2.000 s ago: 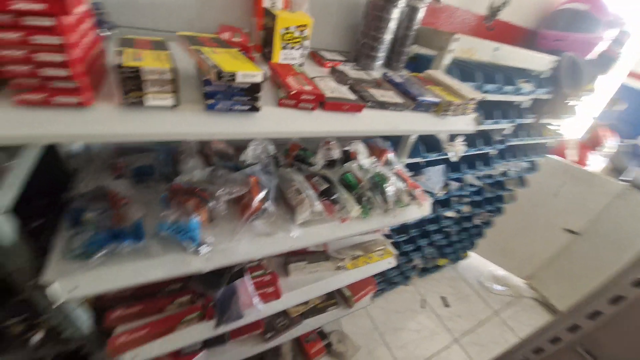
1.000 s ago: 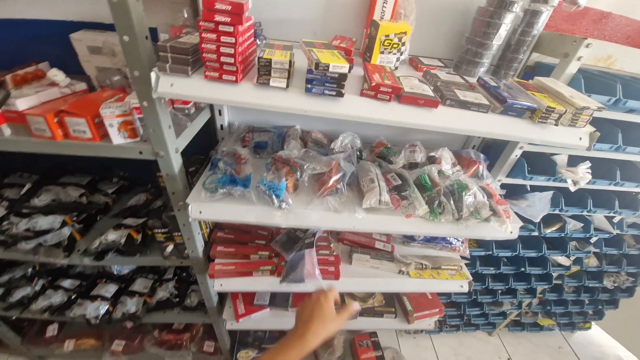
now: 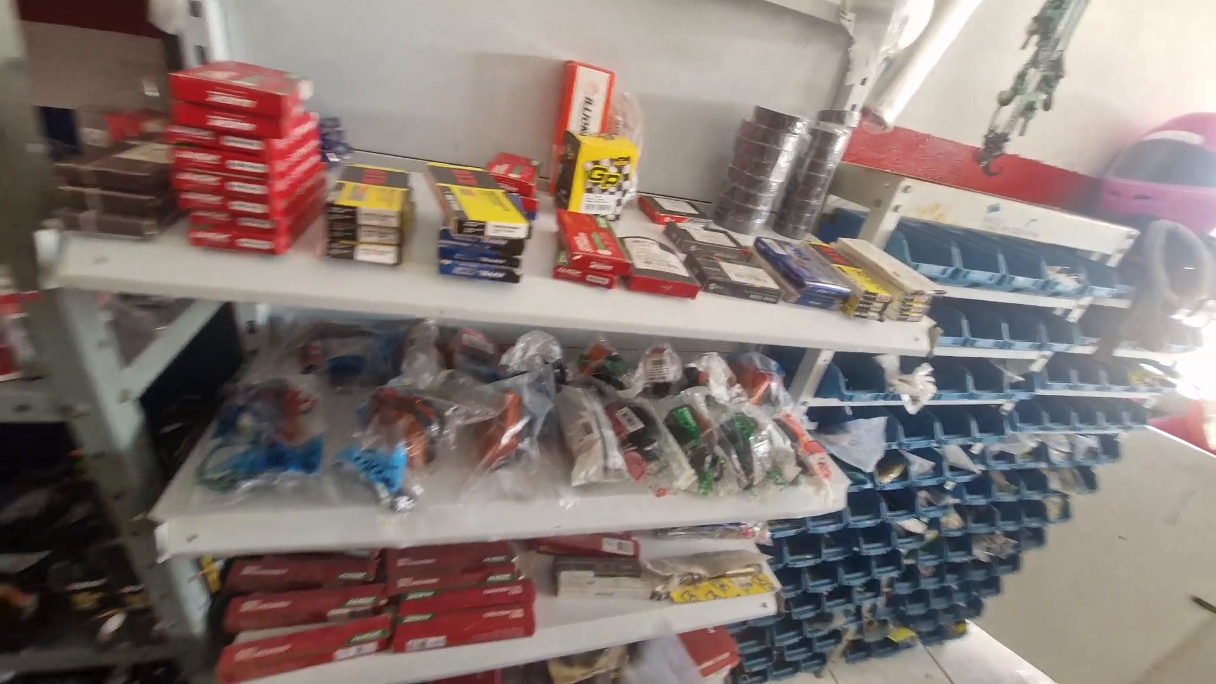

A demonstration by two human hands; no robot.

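Neither of my hands is in view. Red boxes (image 3: 237, 161) stand stacked at the left of the white top shelf (image 3: 380, 290). Smaller yellow-and-black boxes (image 3: 369, 214) sit beside them, and a yellow checkered box (image 3: 597, 176) stands upright near the middle. Dark round rolls or tins (image 3: 760, 171) are piled toward the right. On the shelf below lie clear plastic bags (image 3: 503, 427) with orange, blue and green parts inside. Long red boxes (image 3: 461, 608) lie on the lower shelf.
Blue plastic parts bins (image 3: 864, 508) fill the rack at the right. A grey metal upright (image 3: 114, 456) rises at the left. At the right edge are a pink helmet (image 3: 1164, 171) and a pale panel (image 3: 1111, 560). White floor tiles (image 3: 978, 660) show at the bottom right.
A hand seen low in front of the lower shelves one second ago is out of the frame. The dark bag that hung before the red boxes there no longer shows. The view has shifted.
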